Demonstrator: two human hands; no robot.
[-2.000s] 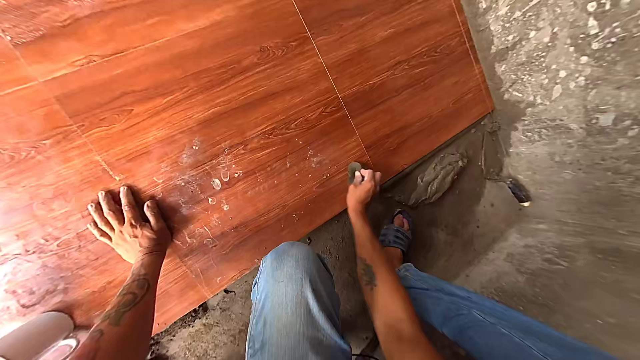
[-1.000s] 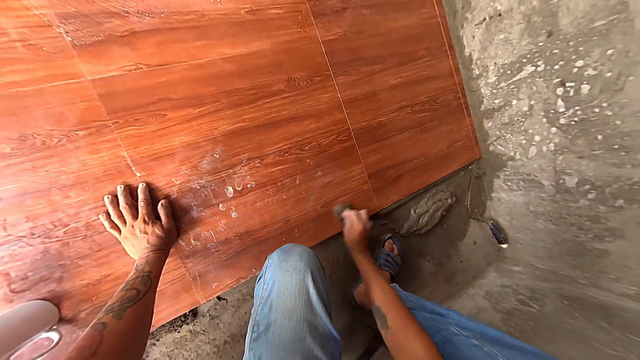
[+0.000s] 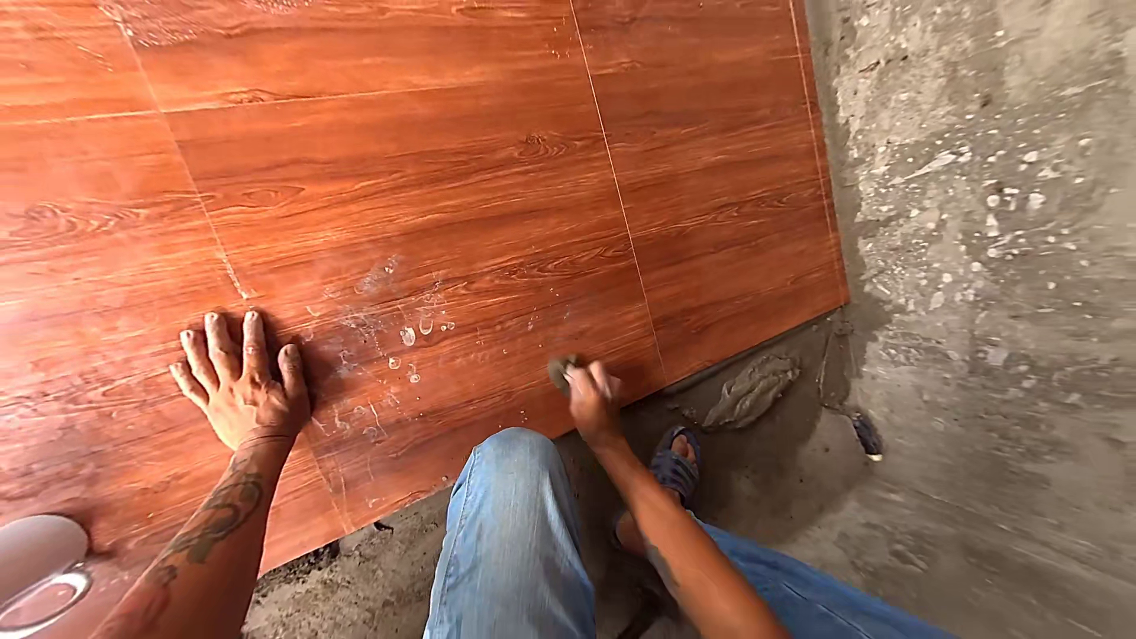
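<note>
Wood-look floor tiles (image 3: 426, 204), reddish brown with thin pale joints, fill the upper left and middle of the view. My left hand (image 3: 244, 382) lies palm down on them with its fingers spread, beside a patch of whitish smears and wet spots. Near the lower edge of the tiles, left of a joint, my right hand (image 3: 593, 395) is closed around the handle of a small tool (image 3: 563, 373) with a rounded, grey, mortar-stained head. The tool is blurred, so its exact kind and whether it touches the tile cannot be told.
Wet grey mortar (image 3: 753, 390) lies in a heap past the tile edge, near my sandalled foot (image 3: 676, 461). A rough, splattered cement wall (image 3: 994, 231) rises at the right. A small dark object (image 3: 867, 435) lies near it. A rounded pale object (image 3: 40, 559) stands at the lower left.
My right hand with the small tool has moved left, away from the tile joint near the mortar. My left hand has stayed spread on the tile. The view has shifted slightly.
</note>
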